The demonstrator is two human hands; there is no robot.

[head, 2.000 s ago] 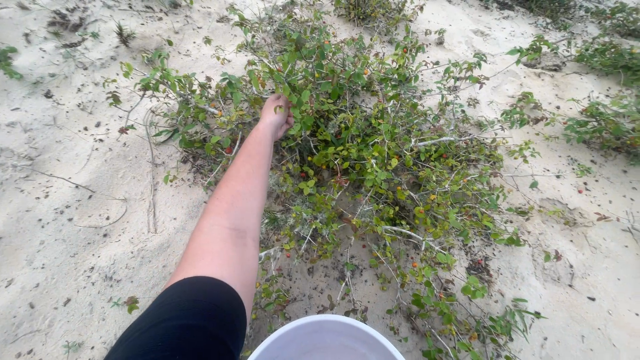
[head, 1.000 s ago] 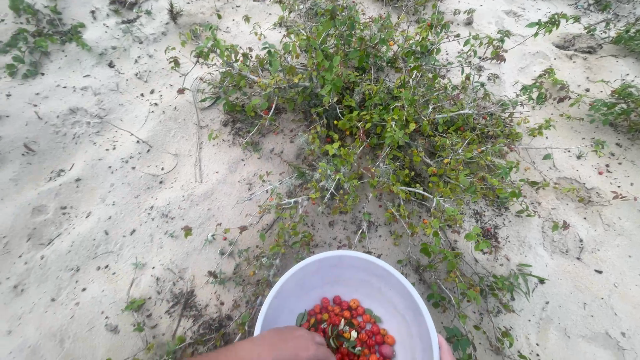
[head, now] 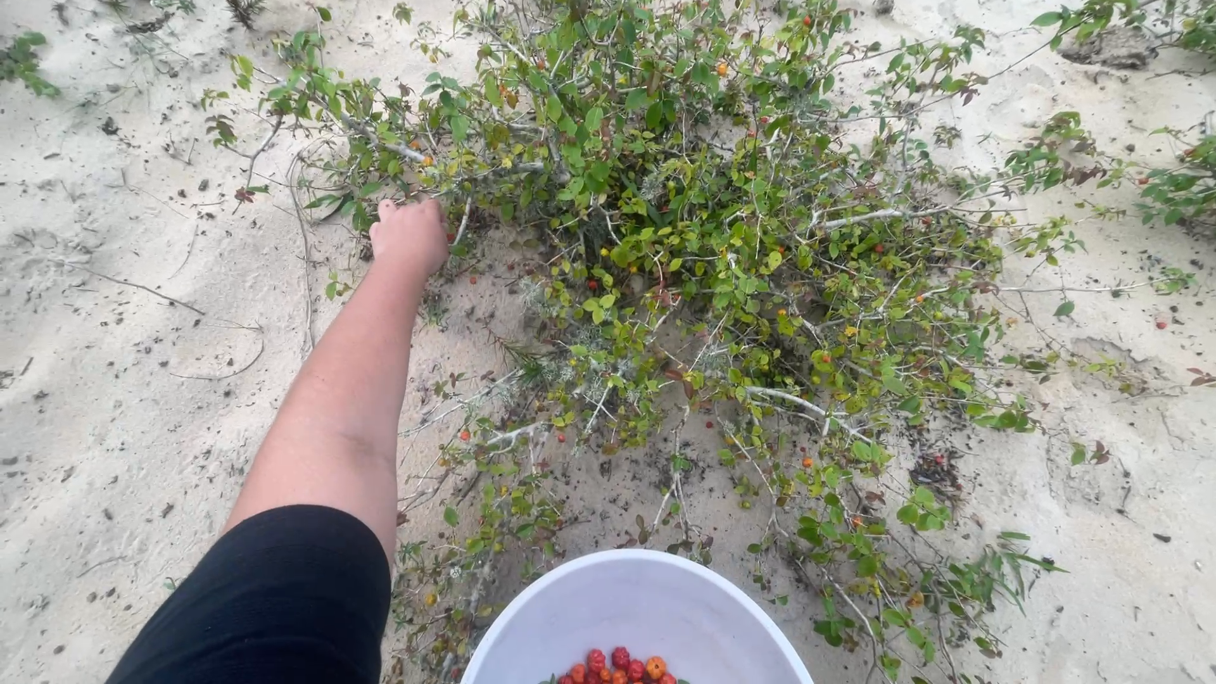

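My left hand (head: 410, 233) reaches to the left lower edge of a low leafy shrub (head: 655, 218), its fingers bent among the leaves beneath a pale branch. Whether a berry is between the fingertips cannot be seen. Small orange and red berries dot the shrub, one orange berry (head: 427, 161) just above my hand. At the bottom edge a white bowl (head: 638, 579) is cut off by the frame, with red and orange ribbed berries (head: 620, 657) and a bit of leaf in it. My right hand is out of view.
Pale sand (head: 123, 380) with dark debris and thin twigs surrounds the shrub. Bare woody branches (head: 807, 404) spread toward the bowl. More greenery (head: 1183, 190) grows at the right edge, and a small plant (head: 27, 65) stands at the upper left.
A second ago my left hand was at the berries in the bowl; now it is up at the shrub's left side. The bowl shows less than it did then.
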